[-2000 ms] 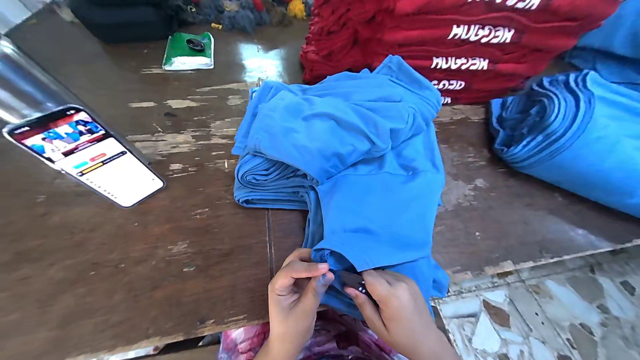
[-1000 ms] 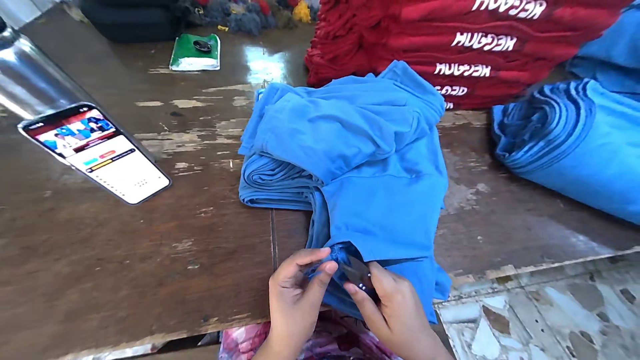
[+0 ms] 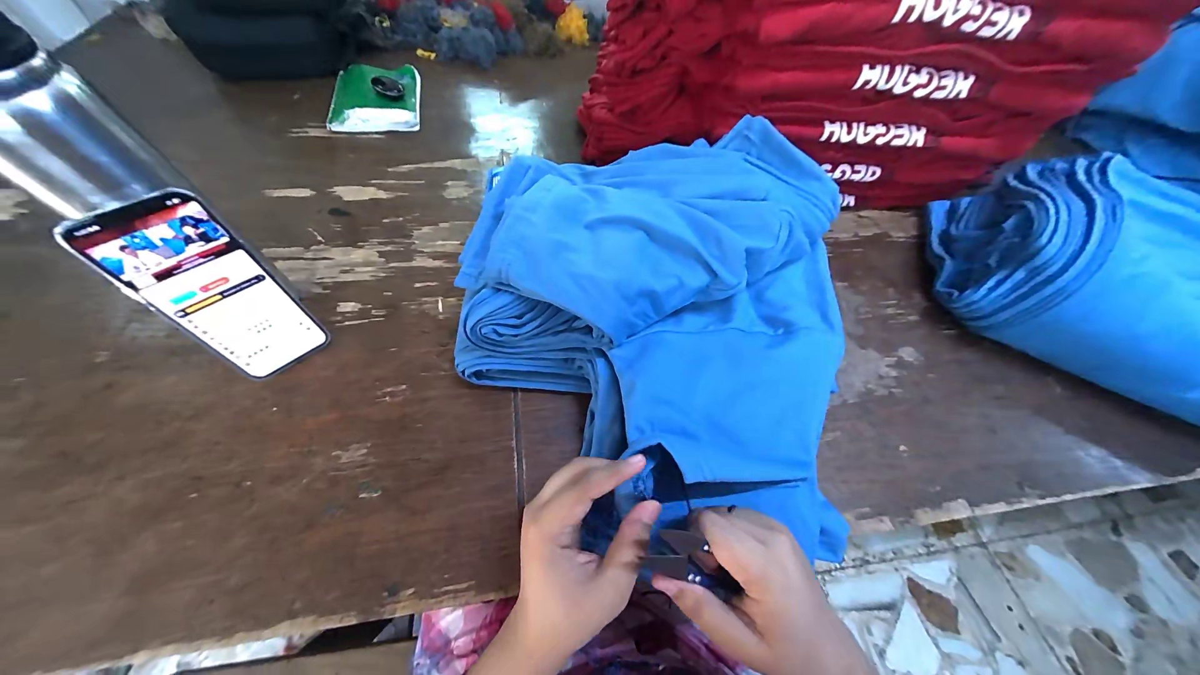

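Observation:
A blue knit garment [image 3: 731, 384] lies over a folded stack of blue fabric [image 3: 525, 347] and hangs toward the table's front edge. At its lower opening, my left hand [image 3: 581, 544] pinches the hem between thumb and forefinger. My right hand [image 3: 750, 581] grips small dark thread snips [image 3: 680, 558], whose blades point left, close to my left thumb. The fabric right at the blade tips is partly hidden by my fingers.
A phone [image 3: 216, 291] with a lit screen leans on a metal bottle [image 3: 84, 141] at left. Behind are a green packet [image 3: 375, 98], a black bag [image 3: 262, 33] and thread scraps [image 3: 459, 33]. Red garments [image 3: 750, 84] and a blue fabric roll [image 3: 1078, 272] lie on the right.
The hem opening has spread wider between my hands. The snips, earlier held up against the hem, now sit lower with their blades apart.

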